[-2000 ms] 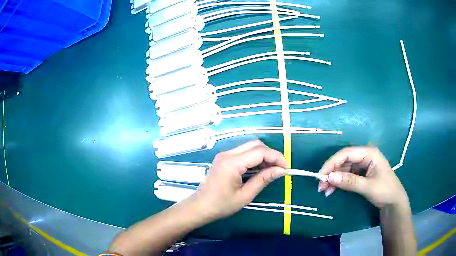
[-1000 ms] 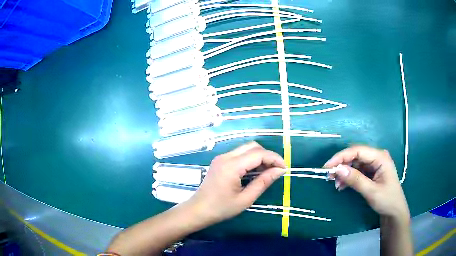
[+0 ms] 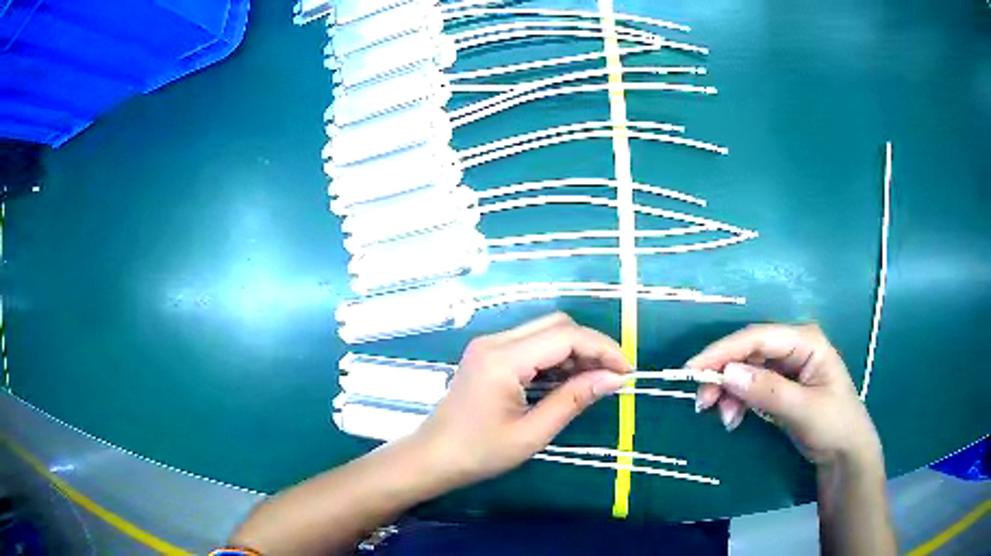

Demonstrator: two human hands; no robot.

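Note:
My left hand [image 3: 532,380] pinches white lead wires [image 3: 661,392] near the yellow line, its wrist over the lower resistors [image 3: 393,377]. My right hand [image 3: 777,380] holds the end of one lead, where a slightly thicker white sleeve [image 3: 701,376] shows at my fingertips. The other lead runs just below it. A long white marker tube strip [image 3: 882,261] extends up from behind my right hand; whether my fingers hold it is hidden. Several silver-white resistors [image 3: 397,196] lie in a column with their leads fanned to the right.
A blue tote [image 3: 120,65] stands at the upper left. Yellow line tape [image 3: 623,217] crosses the green table [image 3: 217,239] under the leads. The table's curved edge runs along the bottom, with grey floor [image 3: 98,489] beyond it.
My right hand moved right along the leads, then slightly back left. The two leads now show apart between my hands. The strip has swung and straightened. My left hand has barely moved.

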